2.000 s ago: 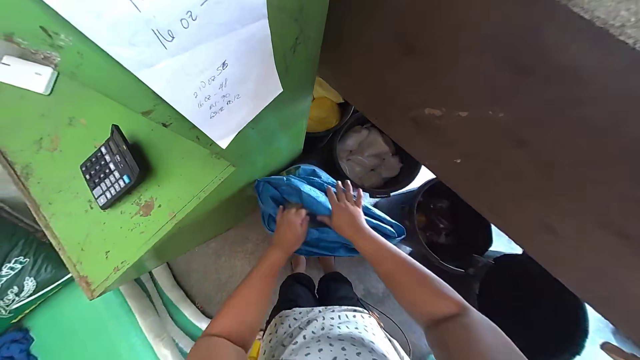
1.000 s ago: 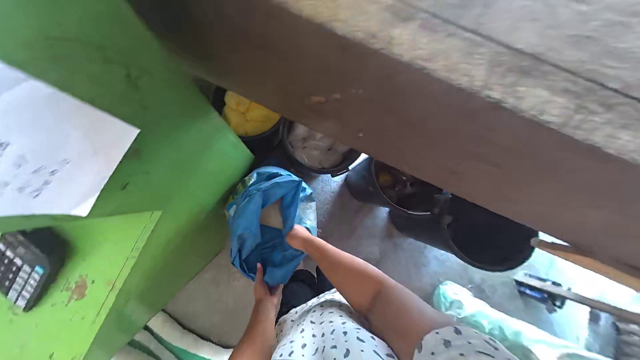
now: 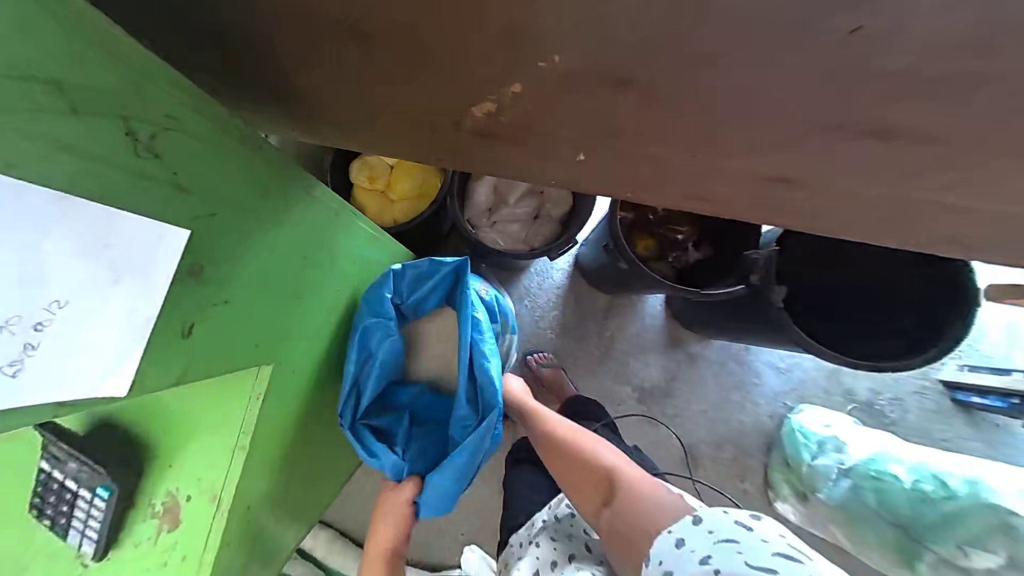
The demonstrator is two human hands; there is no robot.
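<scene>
A blue plastic sack (image 3: 376, 352) stands with its mouth wide, and pale granular contents (image 3: 432, 348) show inside. My left hand (image 3: 398, 496) grips the sack's near rim, low in the view. At the sack's right side is my right hand (image 3: 516, 394), its fingers mostly hidden against the plastic, so its hold is unclear. The sack rests close beside a green wooden panel (image 3: 312, 296). Behind its right edge, a clear, blue-marked round surface (image 3: 500, 320) partly shows.
Black buckets hold yellow bundles (image 3: 396, 188) and whitish bags (image 3: 518, 212). Two dark bins (image 3: 680, 248) (image 3: 872, 304) stand right, under a brown board (image 3: 640, 104). A filled greenish plastic bag (image 3: 888, 480) lies on the floor. A calculator (image 3: 76, 488) and handwritten paper (image 3: 88, 296) are left.
The blue sack, bunched under both hands two seconds ago, now gapes and shows its contents. My right hand has moved from the sack's mouth to its outer side. The view has shifted.
</scene>
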